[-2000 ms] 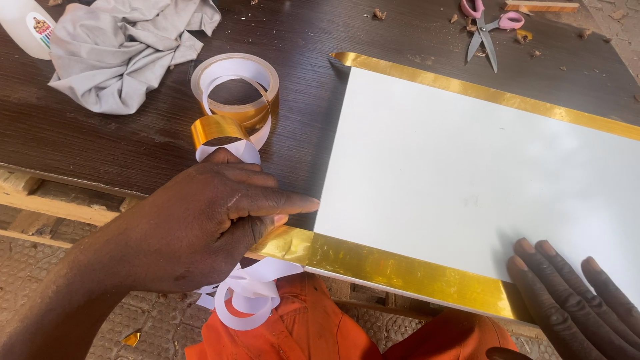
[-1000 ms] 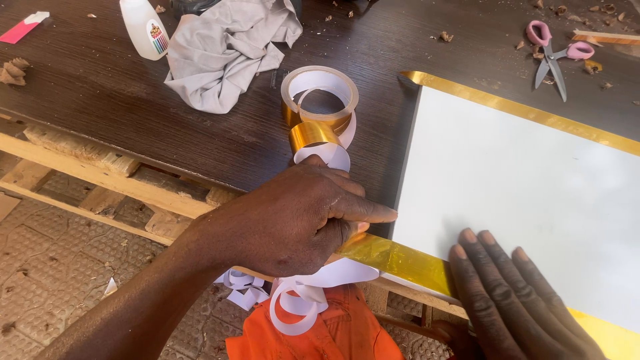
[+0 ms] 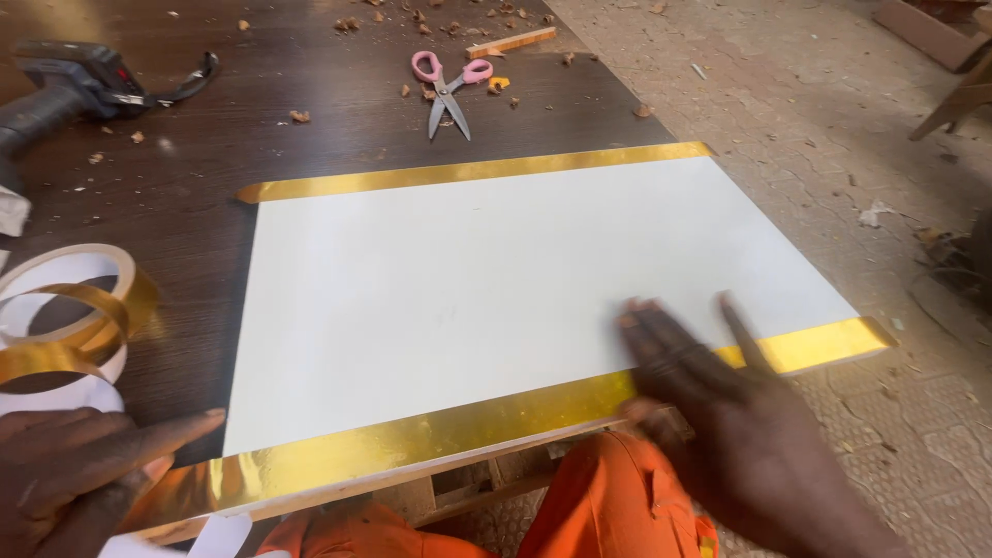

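Observation:
A white rectangular board (image 3: 496,287) lies on the dark wood-grain table, with gold adhesive tape (image 3: 434,430) along its near long edge and a second gold strip (image 3: 480,170) along the far one. At the lower left, my left hand (image 3: 77,473) holds the free end of the near tape between thumb and fingers, its index finger pointing at the board's near left corner. My right hand (image 3: 705,395), blurred, lies over the near strip right of its middle, fingers spread. The gold tape roll (image 3: 128,291) rests beside my left hand, with a loop of tape and white backing paper.
Pink-handled scissors (image 3: 444,91) lie spread beyond the board, near a thin wood strip (image 3: 511,42) and scattered shavings. A cordless power tool (image 3: 70,85) is at the upper left. Paved floor (image 3: 775,155) shows on the right. White backing paper (image 3: 221,535) hangs at the near edge.
My right hand has moved right along the near tape strip. My left hand stays by the board's near left corner. The view has swung to the right.

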